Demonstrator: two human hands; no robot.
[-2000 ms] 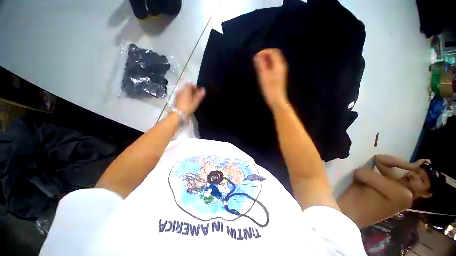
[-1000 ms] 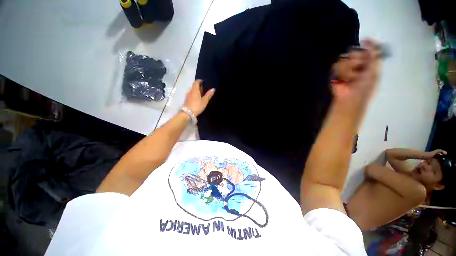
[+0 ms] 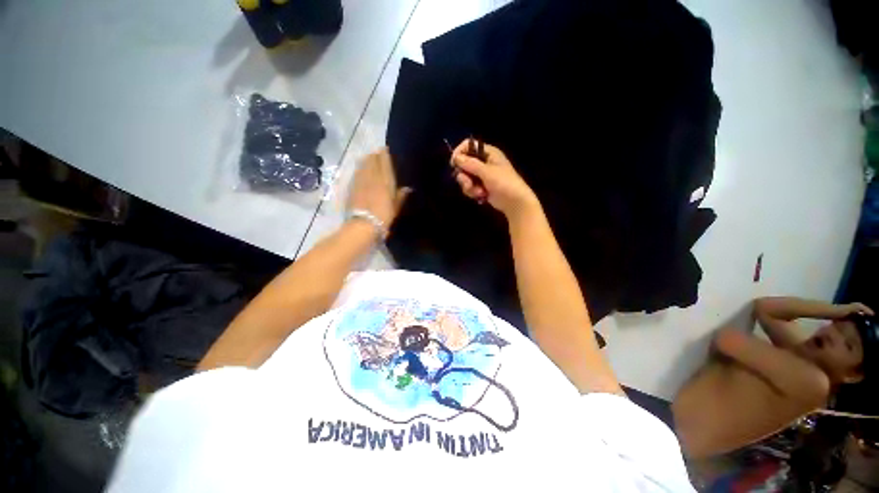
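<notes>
Black garment pieces (image 3: 578,144) lie layered on the white table in front of me, with jagged right edges. My left hand (image 3: 376,193) rests at the near left edge of the cloth, fingers apart, slightly blurred. My right hand (image 3: 485,173) is above the left part of the cloth and grips a small dark tool with a thin tip, possibly thread snips, mostly hidden by the fingers. A clear plastic bag (image 3: 282,144) of small black pieces lies left of the cloth.
Dark thread cones (image 3: 294,19) with yellow parts stand at the upper left. A seam crosses the white table (image 3: 173,106). A thin dark and reddish stick (image 3: 759,268) lies right of the cloth. A person (image 3: 761,385) is at the lower right. A dark cloth heap (image 3: 125,327) lies at the lower left.
My right hand has moved from the right side of the cloth back to the left, near my left hand. The black cloth reaches farther right, its jagged edge showing again.
</notes>
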